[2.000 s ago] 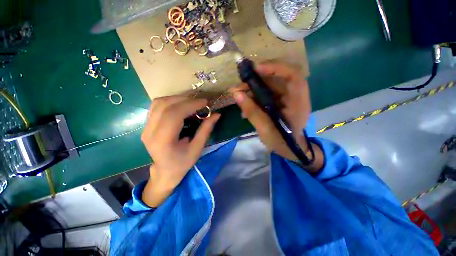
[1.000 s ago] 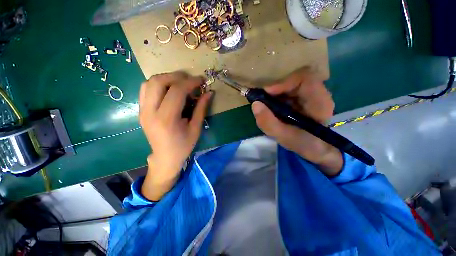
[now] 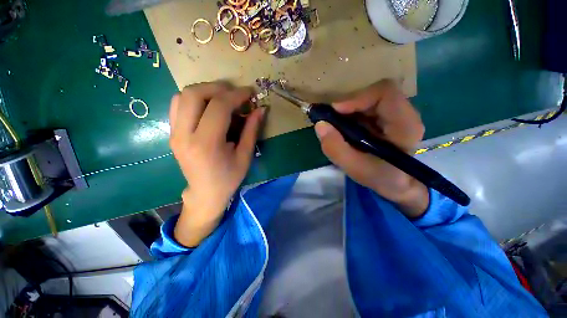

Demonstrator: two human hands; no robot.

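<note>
My right hand (image 3: 376, 140) holds the black soldering iron (image 3: 385, 152), its metal tip pointing left at small terminal parts (image 3: 264, 87) on the tan work board (image 3: 348, 71). My left hand (image 3: 214, 140) is at the board's front left edge, thumb and forefinger pinching a small ring coil (image 3: 247, 110), mostly hidden by the fingers, against the parts. Whether coil and part are joined cannot be told. A heap of soldered assemblies (image 3: 241, 37) with copper rings lies at the back of the board.
A white tip-cleaning tub (image 3: 391, 30) stands at the back right, tweezers (image 3: 515, 31) beyond it. Loose parts (image 3: 107, 67) and one ring coil (image 3: 138, 108) lie on the green mat at left. Solder wire (image 3: 124, 165) runs from the solder reel (image 3: 23, 180) behind my left hand.
Over two seconds, both hands have moved to the small parts, and the iron has swung from upright to slanting, tip at the parts. Since one second ago, the hands have barely moved.
</note>
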